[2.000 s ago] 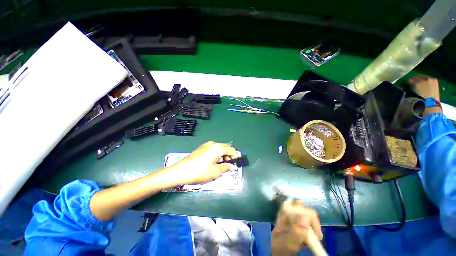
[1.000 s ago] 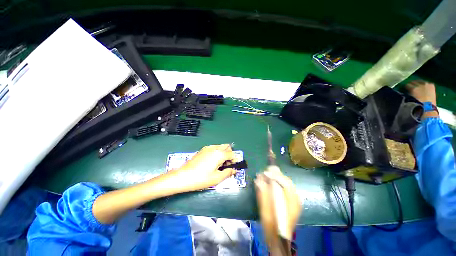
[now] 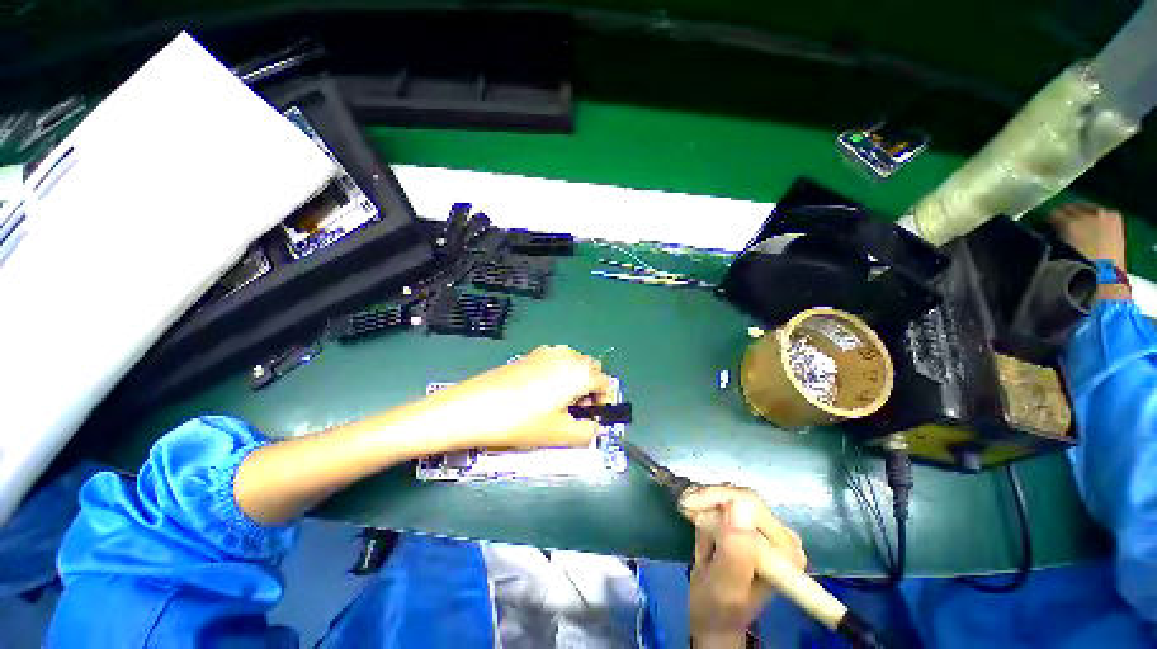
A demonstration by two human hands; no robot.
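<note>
A pale phone board (image 3: 508,464) lies on the green bench mat in front of me. My left hand (image 3: 558,396) rests over its upper part and holds a small black module (image 3: 601,412) at the board's right side. A thin strand shows above the fingers. My right hand (image 3: 736,545) holds the soldering iron (image 3: 789,576) by its pale handle. The iron's metal tip points up and left, at the board's right edge near the module. Whether the tip touches is too small to tell.
Loose black modules (image 3: 470,313) are piled beside the black tray (image 3: 368,273), under a tilted white blister tray (image 3: 140,216). The tan pot (image 3: 812,370) and soldering station (image 3: 977,380) stand at right. A handset unit (image 3: 882,147) lies on the belt. Another person's arm (image 3: 1106,368) is at far right.
The iron's tip has swung from pointing up, right of the board, to the board's right edge. My left hand stays at the board. The handset unit on the belt has moved right.
</note>
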